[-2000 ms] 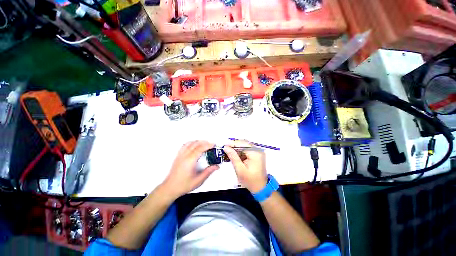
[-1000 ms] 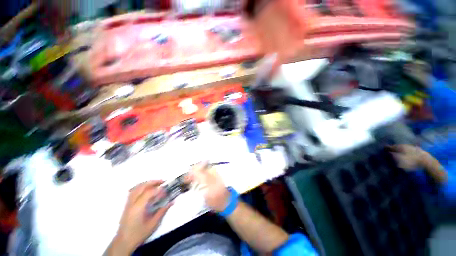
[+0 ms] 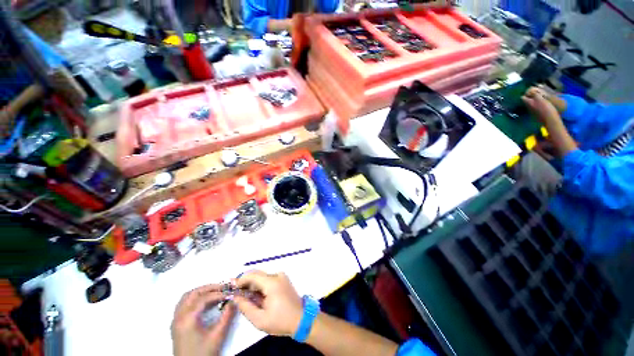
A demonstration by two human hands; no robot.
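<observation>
My left hand (image 3: 198, 321) and my right hand (image 3: 271, 302) meet over the white mat (image 3: 139, 306) near its front edge. Both hold a small silver-dark device unit (image 3: 228, 295) between the fingertips; fingers cover much of it. My right wrist wears a blue band. Thin dark tweezers (image 3: 278, 256) lie on the mat just beyond my right hand. Three roundish silver-dark assemblies (image 3: 206, 236) stand in a row before the red parts tray (image 3: 201, 205). A round tub (image 3: 292, 193) with dark contents stands at the row's right end.
A black cover (image 3: 98, 290) lies at the mat's left. Pink-red foam trays (image 3: 410, 59) stand behind. A black fan (image 3: 425, 128) sits on a white box. A black pocket tray (image 3: 528, 271) lies at right. Another person in blue (image 3: 601, 177) is at the far right, hands over the bench.
The view has turned right, bringing the fan, pocket tray and neighbouring person into view. Both hands still hold the unit. The tweezers, earlier beside my right hand's fingers, now lie on the mat.
</observation>
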